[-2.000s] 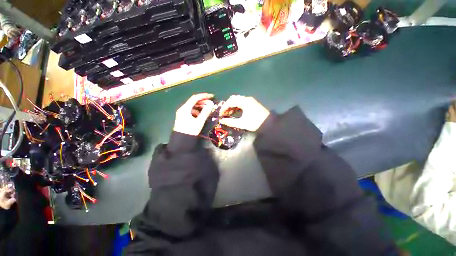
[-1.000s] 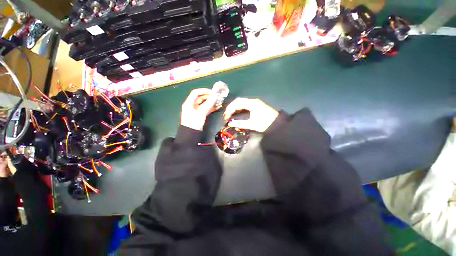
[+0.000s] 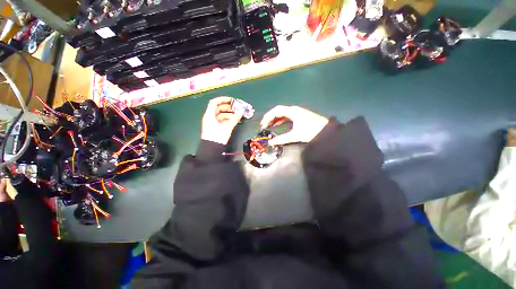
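Observation:
A round black housing (image 3: 263, 153) lies open side up on the green mat in front of me, with red-orange wires inside and a thin lead sticking out to the left. My left hand (image 3: 220, 118) holds a small silvery module (image 3: 243, 108) between its fingertips, above and left of the housing. My right hand (image 3: 295, 125) is at the housing's upper right edge, thumb and finger close together near the wires. Whether its fingertips grip a wire or the rim is too small to tell.
A heap of wired black units (image 3: 96, 152) lies at the left. Stacked black trays (image 3: 170, 42) and a black device with green markings (image 3: 262, 40) stand on the shelf behind. A few more units (image 3: 416, 45) sit at the far right. Another person's pale sleeve (image 3: 492, 209) shows at the right edge.
Two seconds ago my hands were together over the housing. Now they are apart, the silvery module in my left hand. Over the last second it has tilted and my right hand has shifted slightly right.

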